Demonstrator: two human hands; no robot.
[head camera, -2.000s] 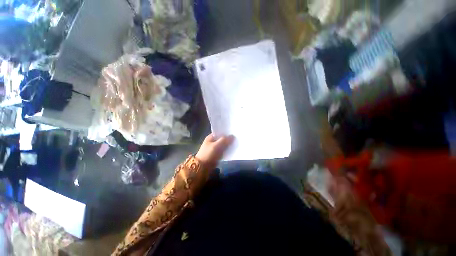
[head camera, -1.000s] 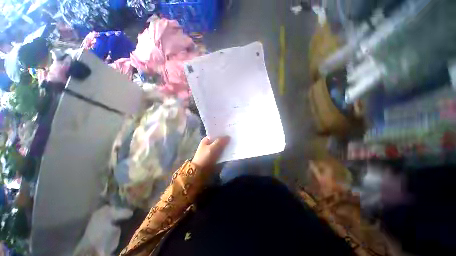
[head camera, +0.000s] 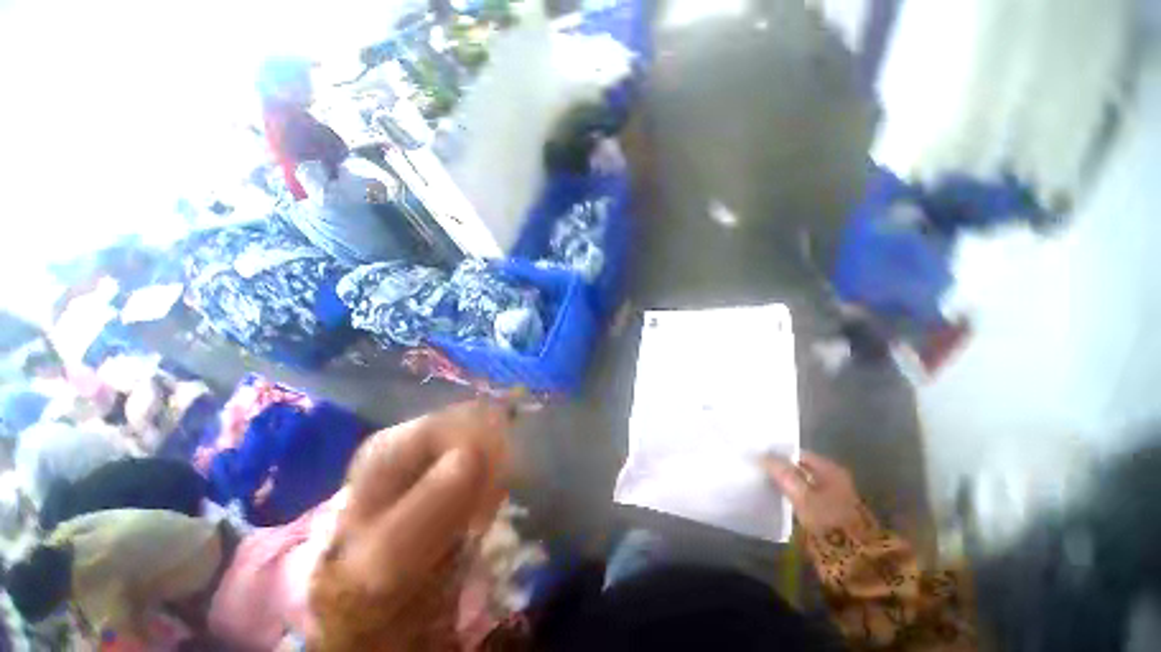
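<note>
White paper sheets with small dark spots at the top corners lie upright in the picture, a little right of centre. My right hand, in a patterned orange-brown sleeve, grips them at the lower right edge, thumb on top. The print cannot be read. My left hand is raised close to the camera at the lower left, large and blurred. It is apart from the sheets. Its fingers look bent, and whether they hold anything cannot be told.
Blue crates with patterned blue-white cloth stand ahead on the left. Pink and blue cloth heaps lie at the left. A person is at the upper left. A grey floor strip runs ahead. A blue item and white material are at the right.
The sheets have passed from my left hand to my right hand and sit further right and lower. My left hand has let go and come up close to the camera. The surroundings have shifted to blue crates.
</note>
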